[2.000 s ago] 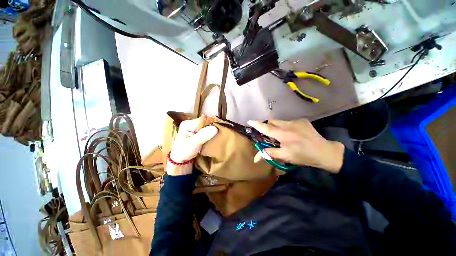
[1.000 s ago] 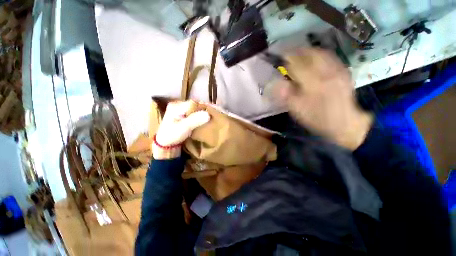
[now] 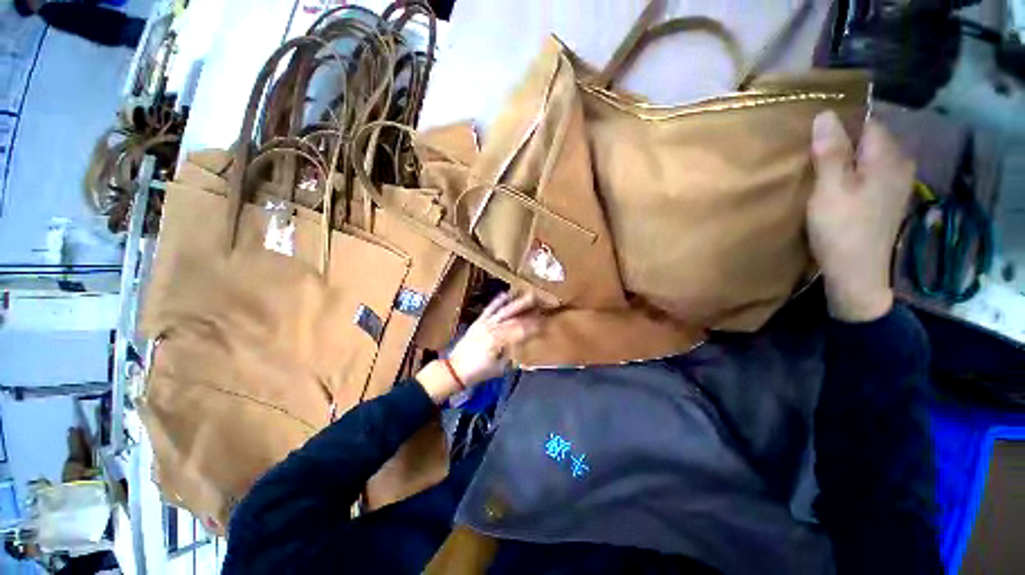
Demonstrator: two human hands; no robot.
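Note:
A tan tote bag (image 3: 708,202) lies across the table edge and the dark apron, its inner part with a pale zipper line spread out to the right. My right hand (image 3: 854,208) grips the upper right edge of the bag, thumb on top. My left hand (image 3: 491,339) is at the bag's lower left side, its fingers at the bag's edge; whether they grip it is hard to tell. The green-handled scissors (image 3: 950,249) lie on the table right of my right hand.
A stack of tan bags (image 3: 281,337) with many thin loop handles lies to the left. Part of the dark machine base shows at the top right. A blue crate (image 3: 964,477) stands at the lower right. A person's dark sleeve shows at the top left.
The view has swung left. The scissors have left my right hand and lie on the table. My right hand now holds the bag's right edge; my left hand has moved down to its lower left side.

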